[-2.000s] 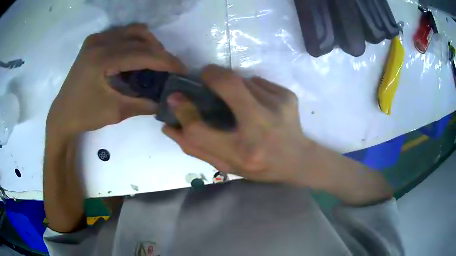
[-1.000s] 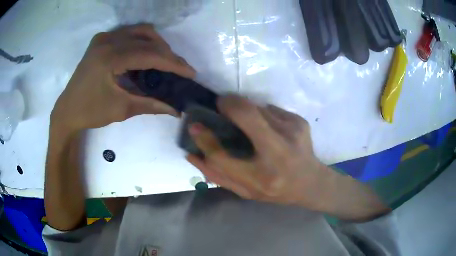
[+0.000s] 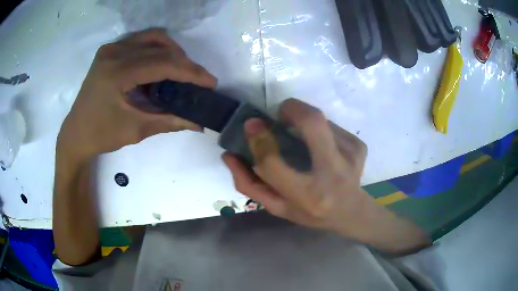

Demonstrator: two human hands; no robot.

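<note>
My left hand is closed around one end of a dark elongated plastic housing, which slants down to the right. A round spot shows near its held end. My right hand grips a flat grey-green sanding block, thumb on its face. The block's squared edge lies against or over the right end of the housing; the exact contact and that end are hidden. Both hands are in front of the white film-covered bench.
Several grey-black shells lie at the upper right. Beside them are a yellow-handled knife and a small red tool. Clear film lies at the top, a translucent white item at far left, and a round dark spot near the front.
My right hand with the sanding block has moved right and down from its position two seconds ago, uncovering more of the housing. My left hand keeps its hold with little movement.
</note>
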